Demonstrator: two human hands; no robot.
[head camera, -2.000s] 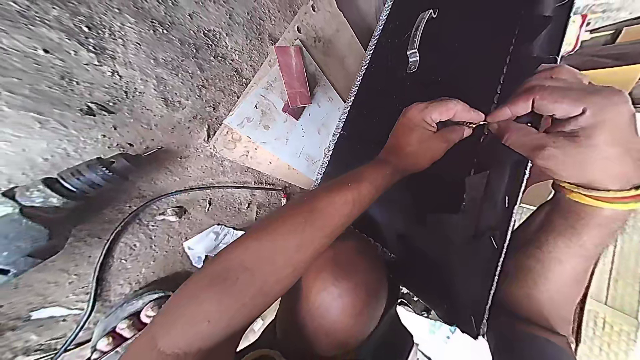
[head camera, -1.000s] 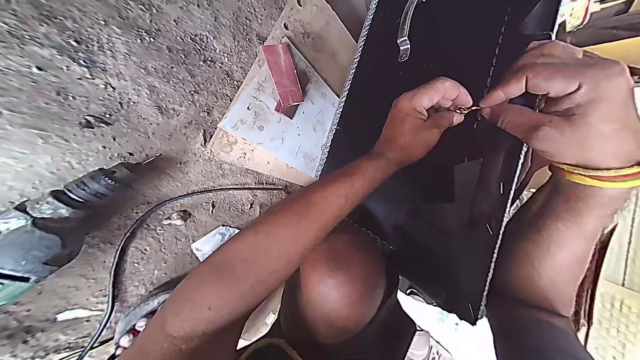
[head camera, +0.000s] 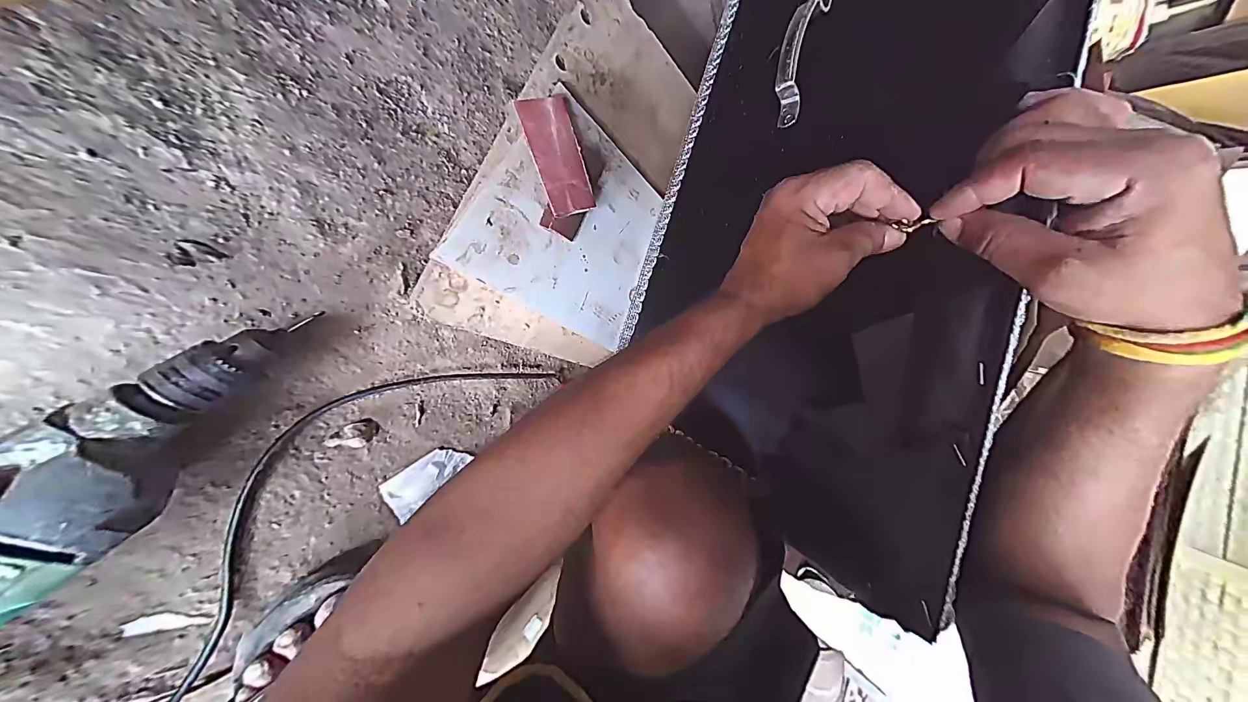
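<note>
A black panel (head camera: 829, 380) edged with silver braided trim lies across my lap. Above it, my left hand (head camera: 814, 229) pinches one end of a small gold-coloured metal piece (head camera: 909, 225) between thumb and forefinger. My right hand (head camera: 1102, 205), with yellow and red bands at the wrist, has its thumb and forefinger tips at the other end of that piece. Its exact kind is too small to tell. A curved metal handle (head camera: 788, 73) lies on the panel beyond my left hand.
On the dirt floor at left lie a power drill (head camera: 185, 385) and a black cable (head camera: 239, 507). A reddish block (head camera: 558, 156) rests on stacked boards (head camera: 546, 268) beside the panel. White scrap (head camera: 424, 483) lies near my left forearm. Boards (head camera: 1204, 546) stand at far right.
Both hands stay close together over the panel, fingertips at the small metal piece. Two seconds ago they were a little lower along the panel relative to the metal handle.
</note>
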